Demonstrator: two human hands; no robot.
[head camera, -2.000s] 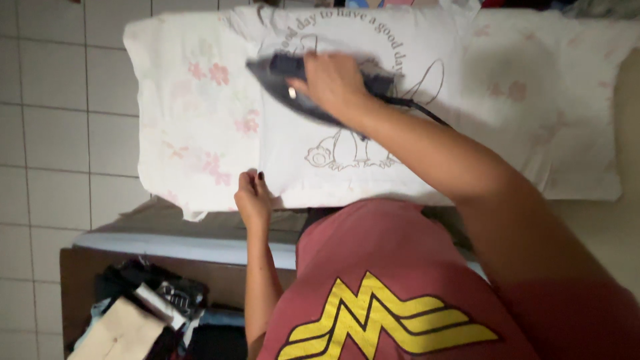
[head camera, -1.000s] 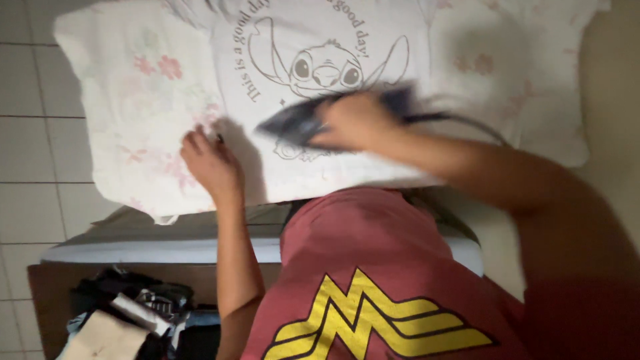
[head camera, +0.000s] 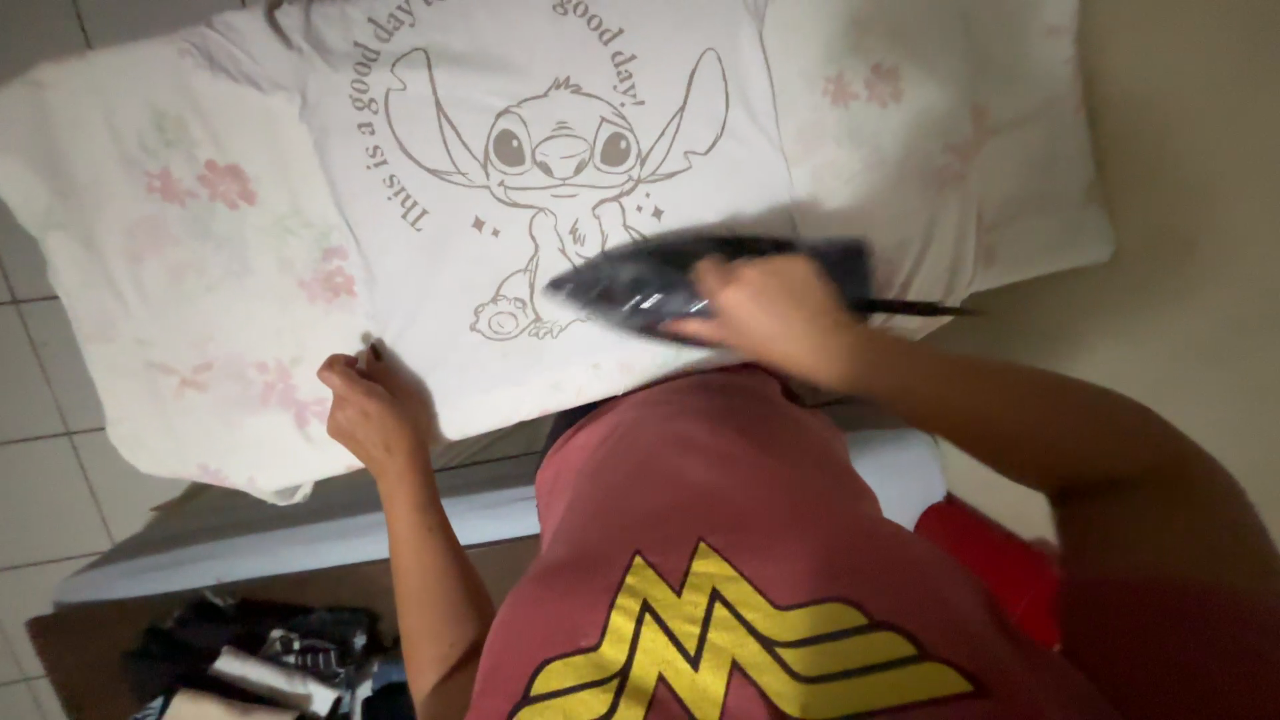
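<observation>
A white T-shirt (head camera: 440, 270) with a line-drawn cartoon character and lettering lies flat on an ironing surface with a floral cover (head camera: 220, 300). My right hand (head camera: 770, 310) grips a dark clothes iron (head camera: 640, 280), blurred by motion, over the lower part of the print; its tip points left and its cord leaves at the right. At the shirt's lower left edge, my left hand (head camera: 375, 400) has its fingers pinched together on the fabric.
Below the ironing surface, a brown box or drawer (head camera: 80, 650) holds a pile of dark and light clothes (head camera: 280, 650). A light-blue padded edge (head camera: 250, 570) runs beside it. Something red (head camera: 990, 560) is at the lower right, and floor tiles (head camera: 50, 480) show at the left.
My left hand, with fingers spread on the floral cover a second ago, is now pinched at the shirt's edge. The iron has moved from the top of the print two seconds ago to its lower part.
</observation>
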